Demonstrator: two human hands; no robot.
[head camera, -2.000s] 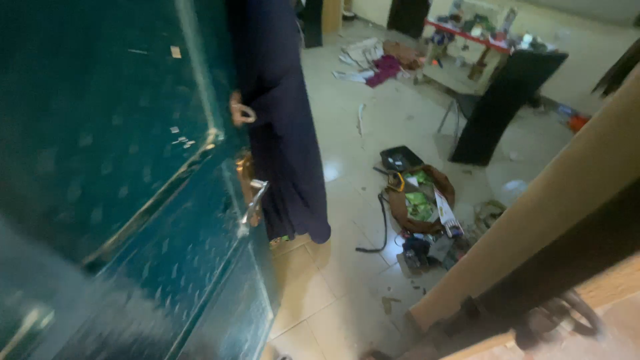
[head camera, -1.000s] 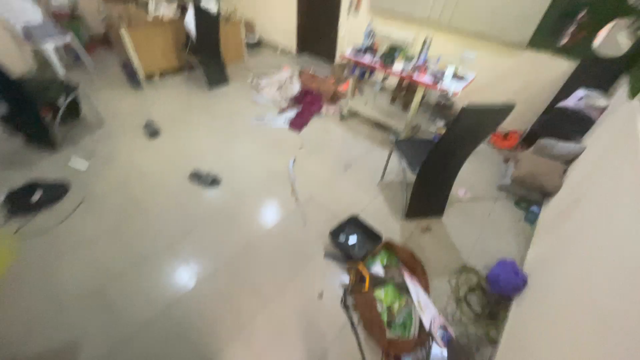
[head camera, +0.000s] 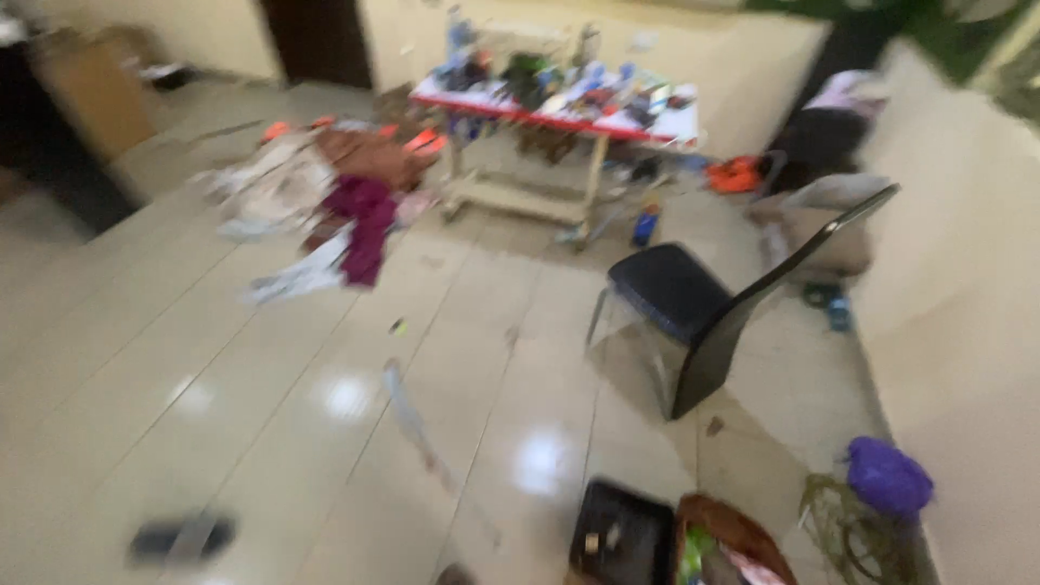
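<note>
Neither of my hands shows in the head view, so what they hold or touch cannot be seen. Before me on the tiled floor lie a black tray-like container (head camera: 624, 532) and, against its right side, a brown open bag (head camera: 735, 528) with green and pink items inside. A black high-backed chair (head camera: 670, 292) with metal legs stands beyond them. Farther back is a white table with a red edge (head camera: 561, 122), crowded with small items. The picture is blurred.
Clothes, including a maroon cloth (head camera: 361, 227), lie heaped at the back left. A dark slipper-like object (head camera: 183, 538) lies at the lower left. A purple bundle (head camera: 890, 478) and a tangle of cord (head camera: 853, 528) sit beside the right wall. An orange item (head camera: 733, 174) lies near the back.
The view has moved past the teal door and into the room. The dark cloth with a hand beside the door, seen two seconds ago, is out of view.
</note>
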